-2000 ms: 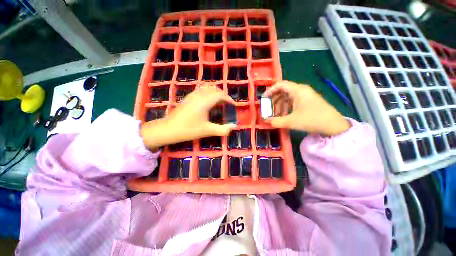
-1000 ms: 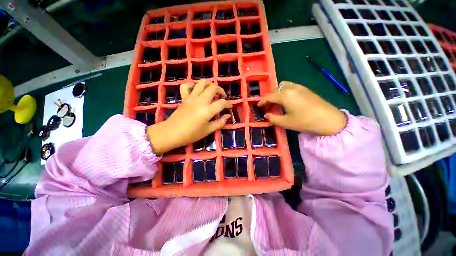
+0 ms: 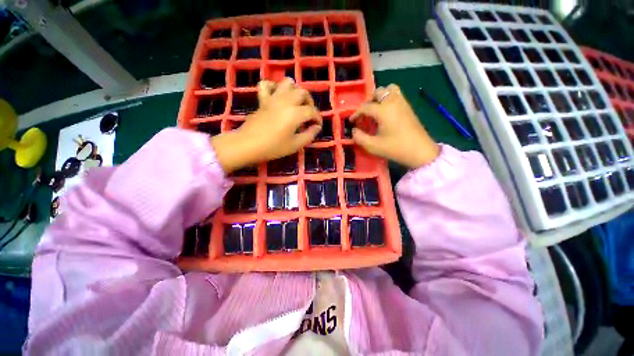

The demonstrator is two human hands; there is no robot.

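An orange-red compartment tray (image 3: 299, 261) lies in front of me, with small glossy black rectangular units (image 3: 238, 238) in most cells, often in pairs. My left hand (image 3: 274, 126) reaches over the tray's middle, thumb and fingertips at a cell with dark units; its fingers hide part of the contents. My right hand (image 3: 393, 128) is at the neighbouring cell to the right, thumb and finger bent around the edge of a dark unit (image 3: 347, 128). Whether either hand grips a unit cannot be told. The cell below the right fingertips shows one dark unit at its left side.
A white compartment tray (image 3: 534, 221) full of dark units is at right, with another orange-red tray (image 3: 612, 83) beyond it. A blue pen (image 3: 446, 113) lies between the trays. Round parts (image 3: 85, 151) lie on white paper (image 3: 104, 142) at left, near a yellow fan (image 3: 30, 147).
Two seconds ago each hand held a unit above the tray. One second ago both hands were down at cells one row nearer me; now they are one row farther away.
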